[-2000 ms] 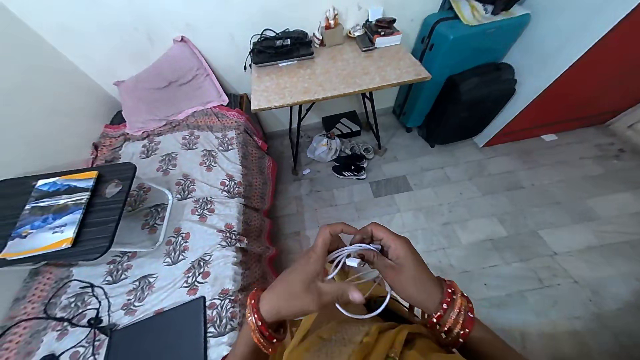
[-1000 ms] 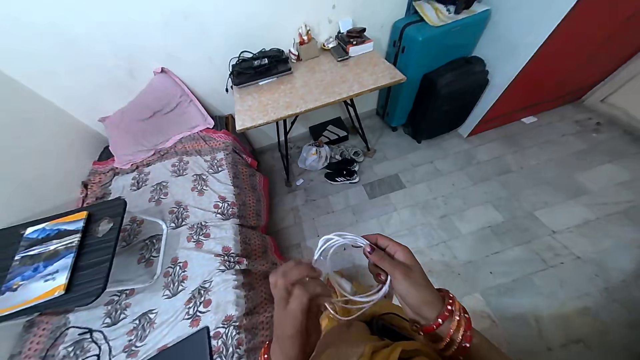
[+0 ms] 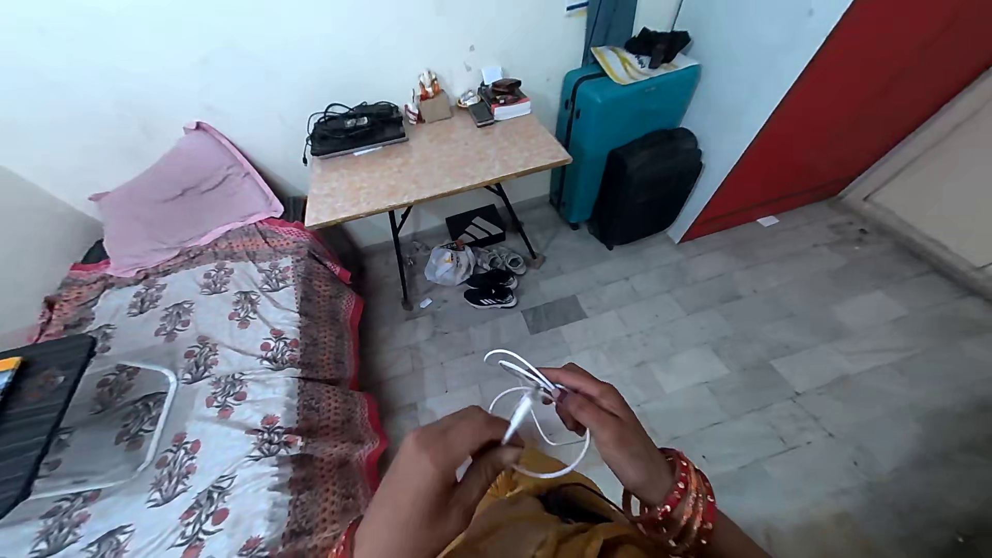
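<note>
A thin white cable (image 3: 577, 463) hangs in loose loops between my two hands, in front of my body. My right hand (image 3: 604, 422) pinches the gathered loops between thumb and fingers. My left hand (image 3: 453, 473) grips a white end part of the cable, whose pale tip points up toward the right fingertips. Whether that end is a plug is too blurred to tell. Red and gold bangles circle the right wrist.
At left is a bed with a floral sheet (image 3: 225, 395), a pink pillow (image 3: 186, 198) and a black tray table (image 3: 46, 418). A table (image 3: 442, 167) stands by the wall, shoes (image 3: 490, 297) beneath it. Beside it are a teal suitcase (image 3: 628, 101) and a black suitcase (image 3: 649, 186).
My left hand, blurred beside the loops a second ago, now holds a white end of the cable. The loops hang looser than before. The view has shifted to the right.
</note>
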